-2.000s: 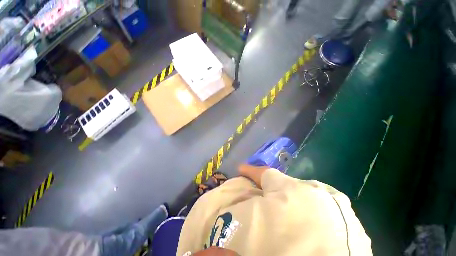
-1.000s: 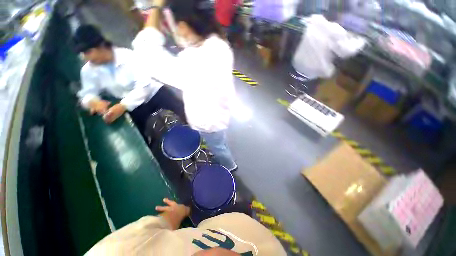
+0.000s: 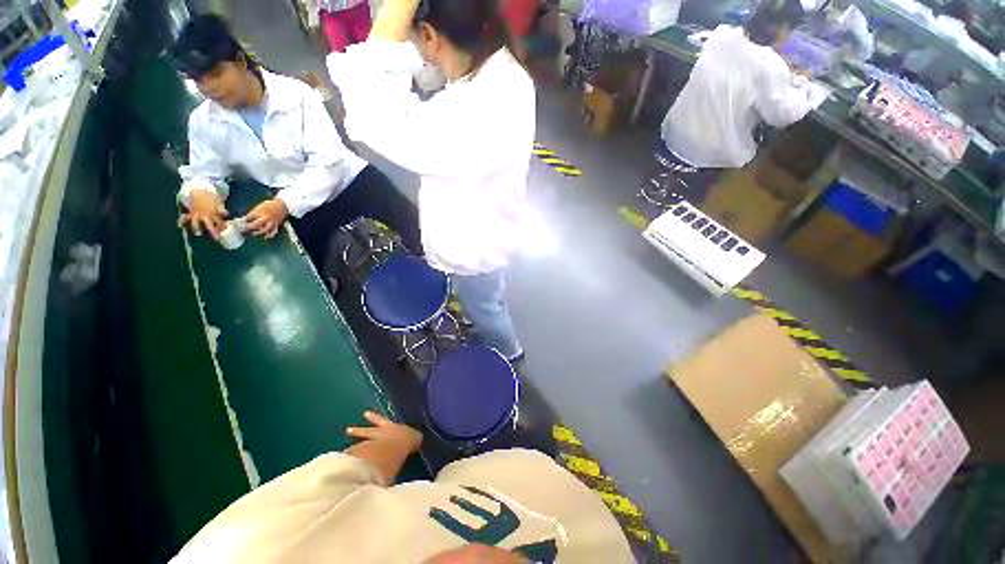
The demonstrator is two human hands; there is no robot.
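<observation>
My left hand [image 3: 386, 443] shows at the lower left of my cream shirt, at the near edge of the green bench top [image 3: 289, 369]. Its fingers are apart and it holds nothing that shows. My right hand is not in view. Two round dark blue stools stand beside the bench: the nearer stool [image 3: 472, 393] is right of my left hand, and the farther stool [image 3: 406, 292] is beyond it.
A seated person in white [image 3: 259, 143] handles a small white item at the bench. Another person [image 3: 474, 165] stands behind the stools. On the floor at right are a pink-patterned white stack [image 3: 906, 457], flattened cardboard [image 3: 760, 386] and a tray with black pieces [image 3: 703, 248].
The view has swung from the bench on the right to the bench on the left. Since the last frame, the standing person has shifted slightly and my left hand has stayed at the bench edge.
</observation>
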